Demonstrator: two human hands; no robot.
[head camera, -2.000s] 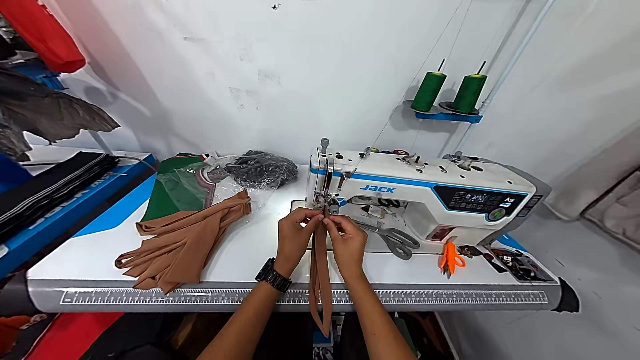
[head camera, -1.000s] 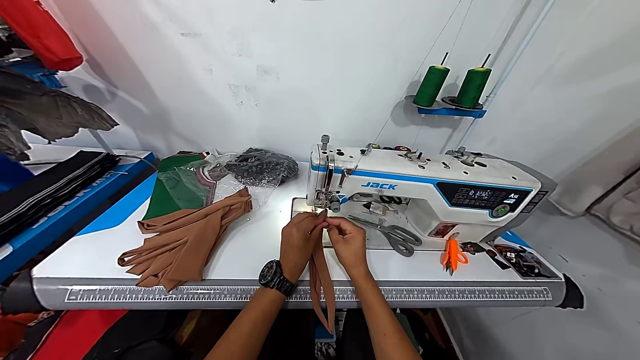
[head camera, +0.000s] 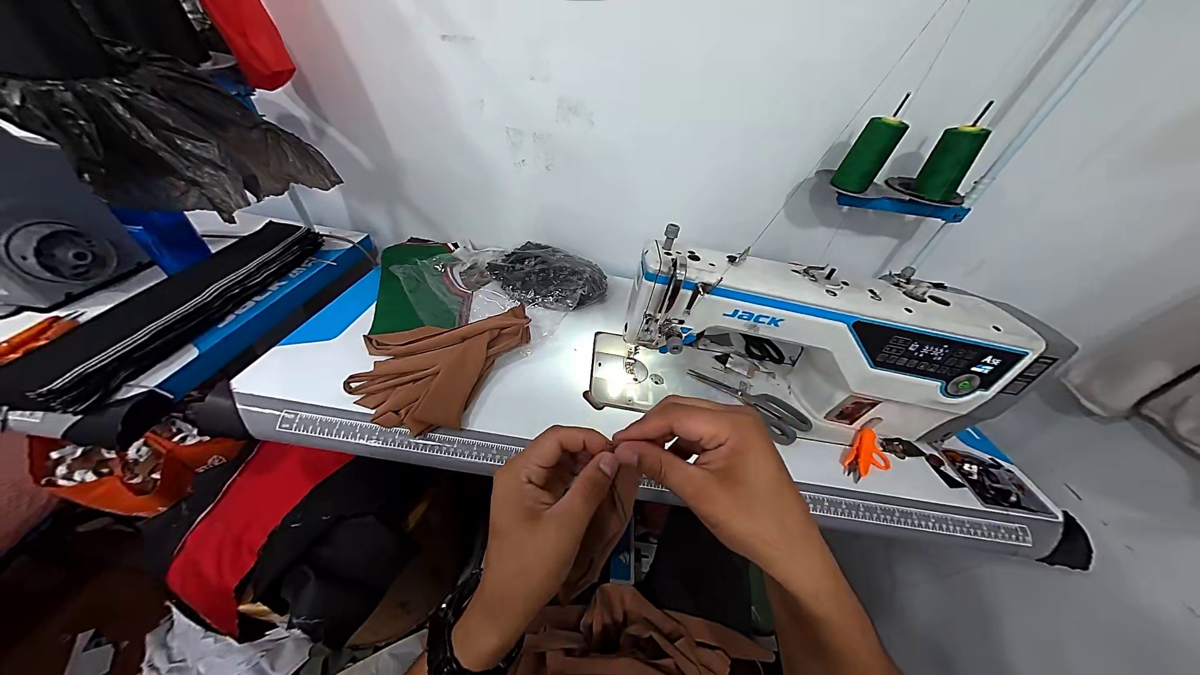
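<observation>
My left hand (head camera: 548, 511) and my right hand (head camera: 712, 469) meet in front of the table edge, fingertips pinching the end of a brown fabric strip (head camera: 609, 525) that hangs down between them. More brown fabric (head camera: 647, 633) lies bunched below, by my lap. Beyond my hands stands a white Jack sewing machine (head camera: 834, 328), its lit needle plate (head camera: 619, 370) bare of fabric. A pile of brown fabric strips (head camera: 436, 370) rests on the table to the left. Grey-handled scissors (head camera: 764, 408) lie by the machine bed, behind my right hand.
Orange thread snips (head camera: 864, 455) lie right of the scissors. Behind the brown pile are green fabric (head camera: 412, 291) and a plastic bag with dark contents (head camera: 548, 275). Black ribbed fabric (head camera: 169, 309) lies at left. Green thread cones (head camera: 952, 161) stand on a wall holder. A ruler strip (head camera: 919, 520) runs along the front edge.
Both hands have come away from the needle area toward me, bringing the brown strip with them. The needle plate is now uncovered. The view has shifted left.
</observation>
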